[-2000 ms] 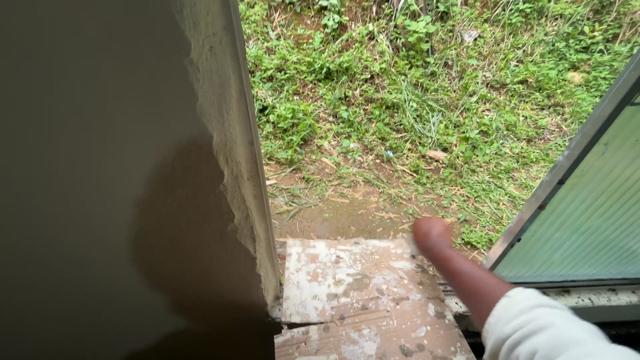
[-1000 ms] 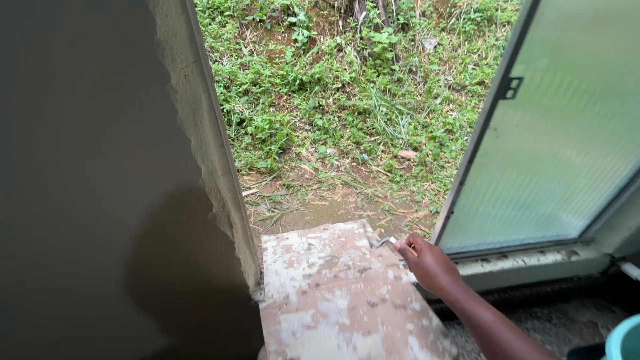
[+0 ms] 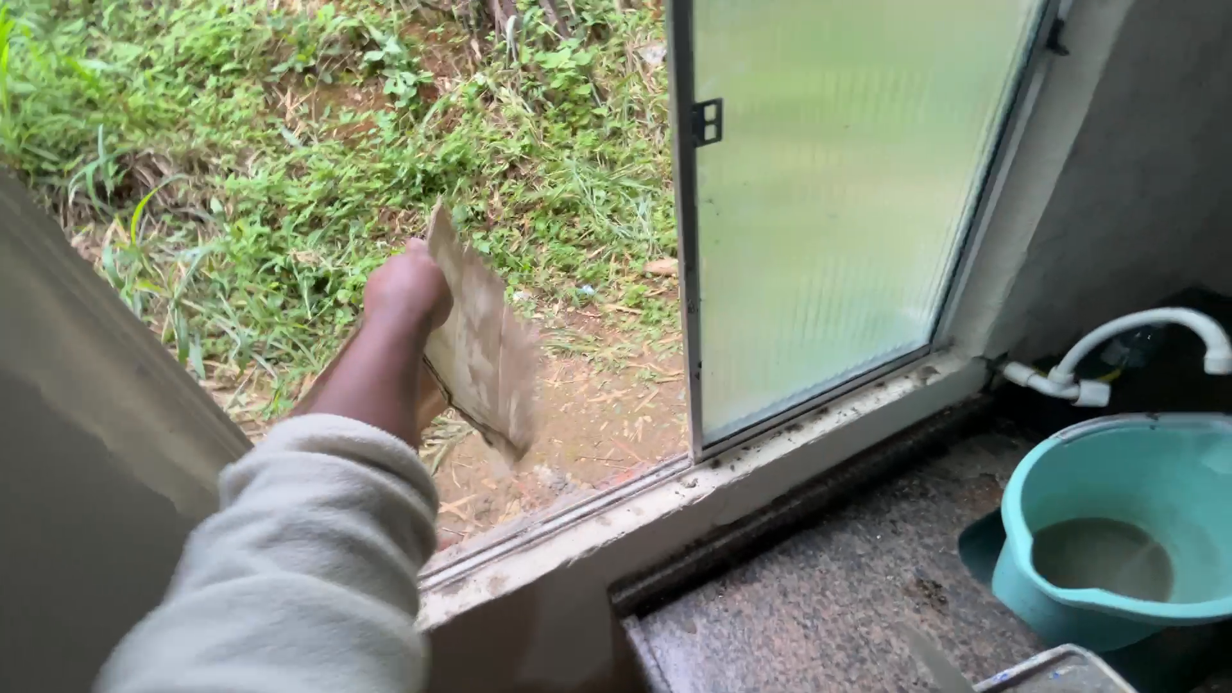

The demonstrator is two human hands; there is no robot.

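My left hand is closed on the upper left edge of a brown, cardboard-like sheet with pale stains. The sheet is tilted steeply and held out in the window opening, over the ground outside. Its lower right part is blurred. More brown material shows behind my forearm; whether it belongs to the same sheet, I cannot tell. A pale, bunched sleeve covers the lower part of this arm. My right hand is out of view.
A ribbed glass pane stands right of the opening, above a dirty sill. On the stone counter are a turquoise bucket holding murky liquid, a white faucet and a tray edge. Green plants grow outside.
The sheet, lying flat across the opening before, is now lifted and tilted. My right hand, at its right corner one second ago, has left the view. The view has swung right.
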